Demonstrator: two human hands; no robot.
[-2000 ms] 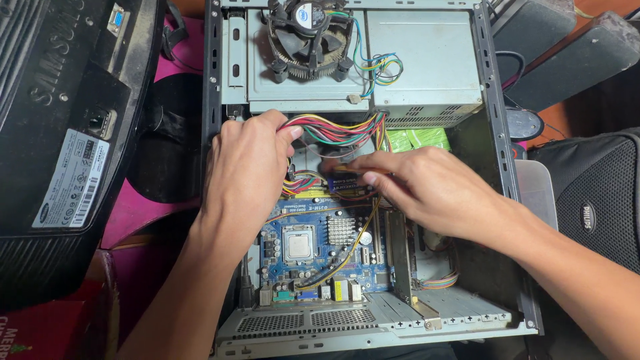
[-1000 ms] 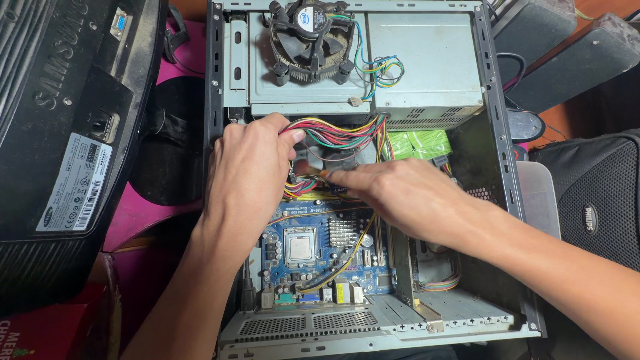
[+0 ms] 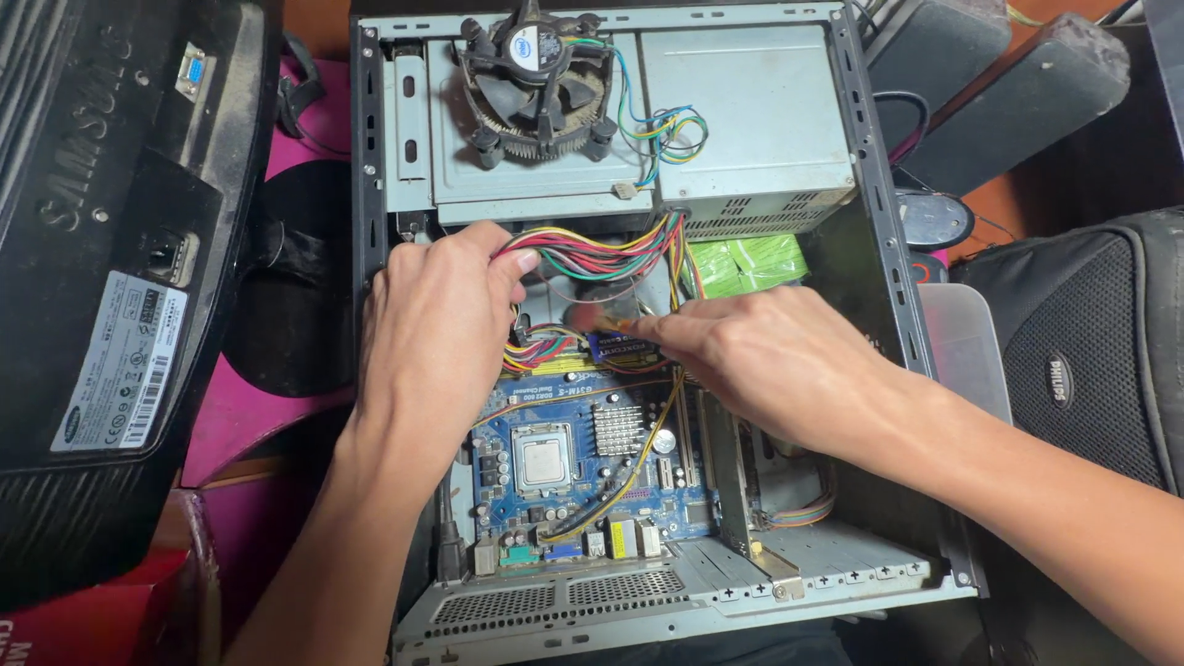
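An open computer case [image 3: 368,194] lies below me. My left hand [image 3: 444,324] grips a bundle of power supply cables [image 3: 601,250] between thumb and fingers at the case's left. My right hand [image 3: 754,356] holds a small brush [image 3: 601,320], its bristles blurred, beneath the raised cables and above the far edge of the blue motherboard [image 3: 592,481]. The processor [image 3: 542,462] sits uncovered in its socket beside a silver heatsink [image 3: 617,429]. A dusty CPU cooler [image 3: 539,83] rests on the drive bay, left of the power supply [image 3: 749,111].
A monitor [image 3: 102,222] stands at the left and a black bag [image 3: 1082,342] at the right. Grey speakers [image 3: 1027,106] are at the upper right. A green packet [image 3: 747,264] lies below the power supply. An expansion card [image 3: 735,472] stands upright in the case.
The brush in my right hand has shifted among the cables and the far part of the case. My left hand keeps its hold on the cable bundle.
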